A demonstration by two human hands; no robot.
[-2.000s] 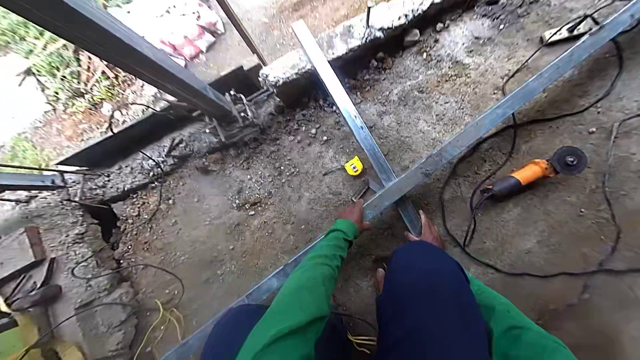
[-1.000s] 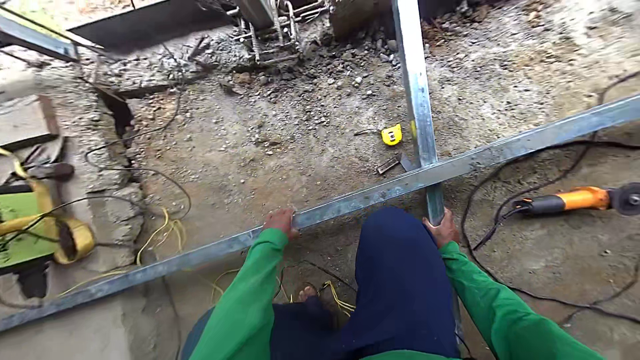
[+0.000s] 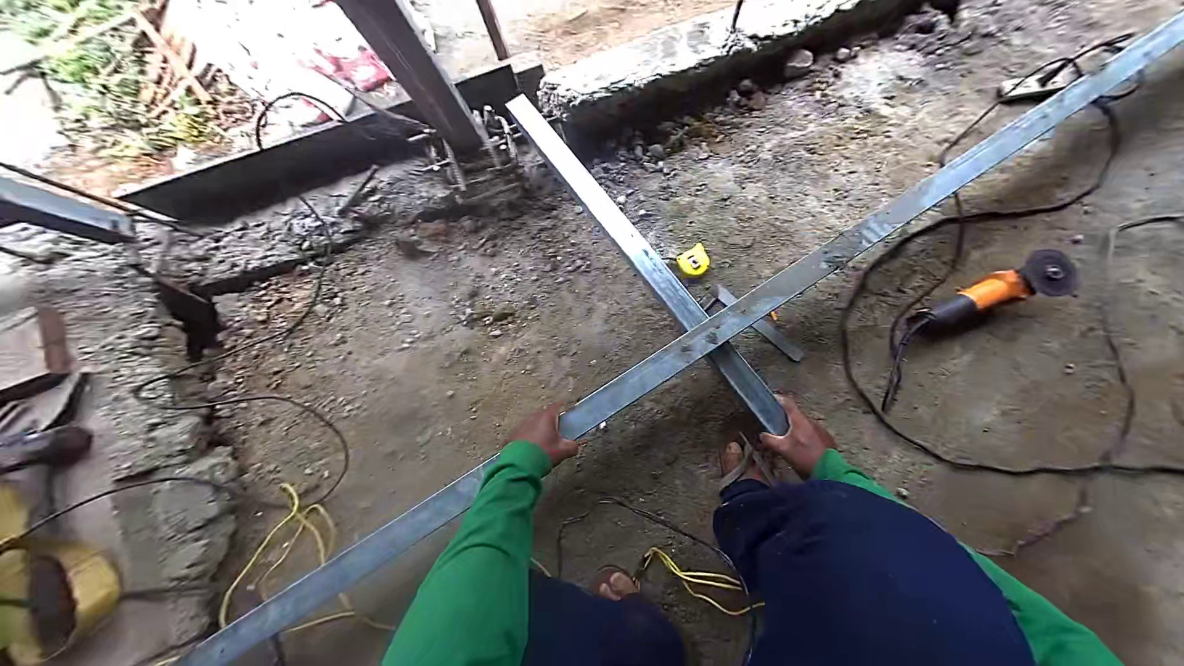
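Note:
My left hand (image 3: pixel 544 435) grips a long galvanized steel bar (image 3: pixel 823 264) that runs diagonally across the view. My right hand (image 3: pixel 798 437) is closed on the near end of a shorter galvanized steel bar (image 3: pixel 610 217). The long bar crosses over the shorter one ahead of my hands. Just beyond the crossing, a yellow tape measure (image 3: pixel 693 260) lies on the ground. A metal square (image 3: pixel 775 335) lies partly hidden under the long bar. To the right rests an orange and black angle grinder (image 3: pixel 994 290) with its disc facing up.
Black cable (image 3: pixel 865 388) loops around the grinder. Yellow wires (image 3: pixel 698 581) lie near my feet, with more at the lower left. A steel post (image 3: pixel 416 69) rises from rebar at the broken concrete edge. A yellow strap roll (image 3: pixel 79 578) sits at far left.
The shorter bar has swung from nearly upright in view to slanting up and left. The square shows more beside the crossing. Both hands remain on the bars while the view has shifted.

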